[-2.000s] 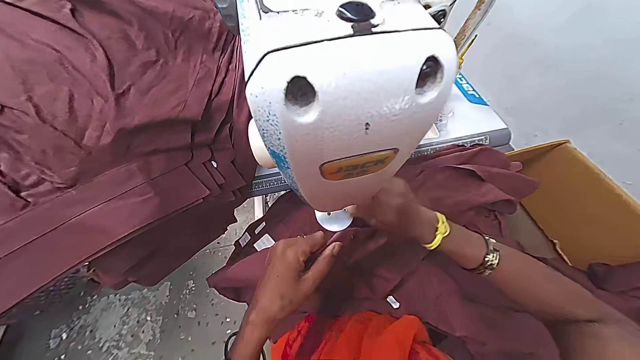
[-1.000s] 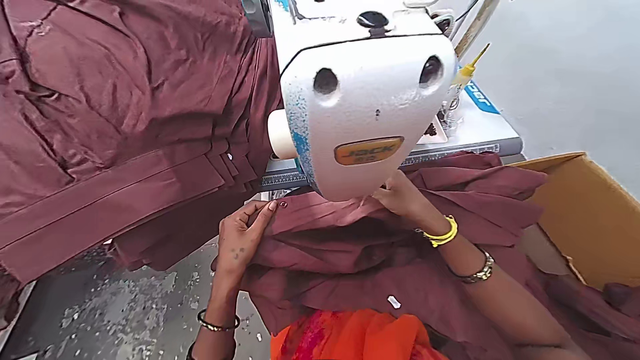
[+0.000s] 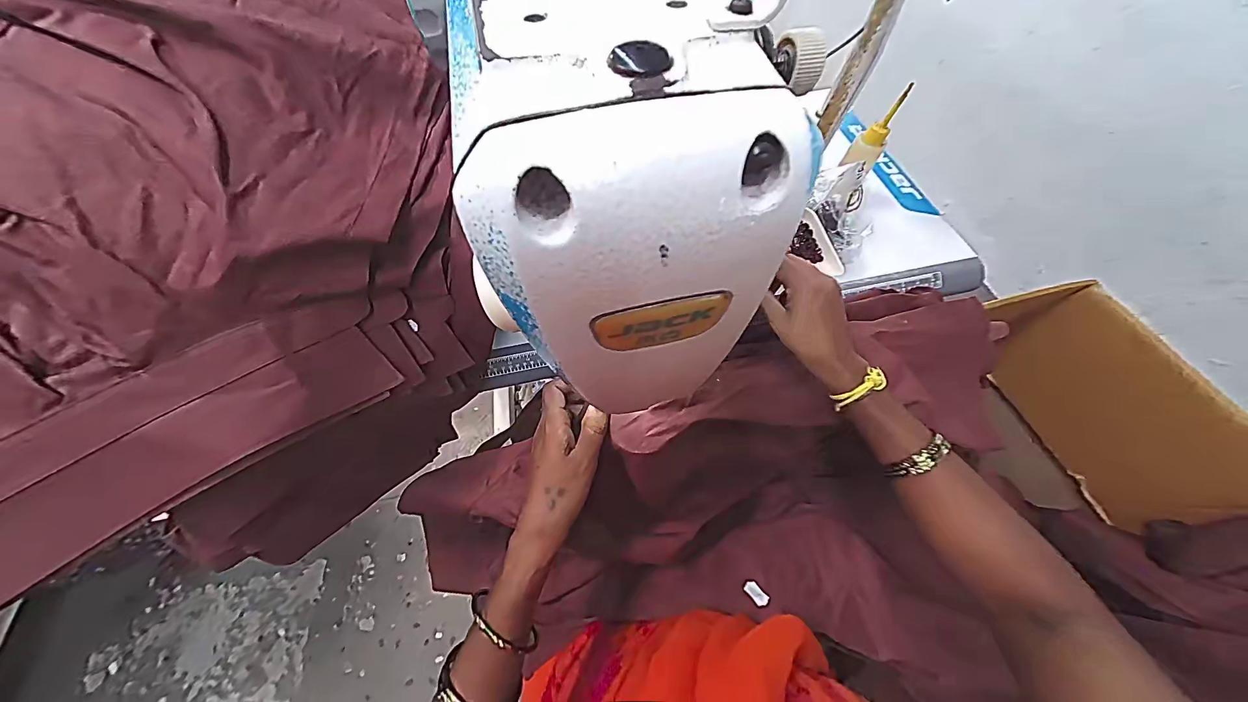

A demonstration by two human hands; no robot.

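Observation:
A white Jack sewing machine head point(image 3: 643, 224) fills the upper middle and hides its needle area. Just below its left edge, my left hand point(image 3: 564, 458) pinches the edge of a maroon fabric garment point(image 3: 721, 487) between thumb and fingers. My right hand point(image 3: 814, 317) is at the machine's right side, beside a small white tray point(image 3: 829, 249) of dark buttons or beads; its fingertips are partly hidden, and whether they hold anything cannot be told. The garment drapes from under the machine head over my lap, with a small white tag point(image 3: 756, 593) on it.
A large stack of maroon fabric pieces point(image 3: 214, 214) lies at the left. An open cardboard box point(image 3: 1121, 409) stands at the right. A yellow-tipped bottle point(image 3: 868, 146) and a clear plastic packet point(image 3: 840, 200) sit on the machine bed point(image 3: 916, 249). Speckled floor point(image 3: 224, 624) shows at lower left.
My right hand has moved from the fabric near the machine's lower front to the tray at its right side. My left hand still pinches the cloth, now close under the machine head.

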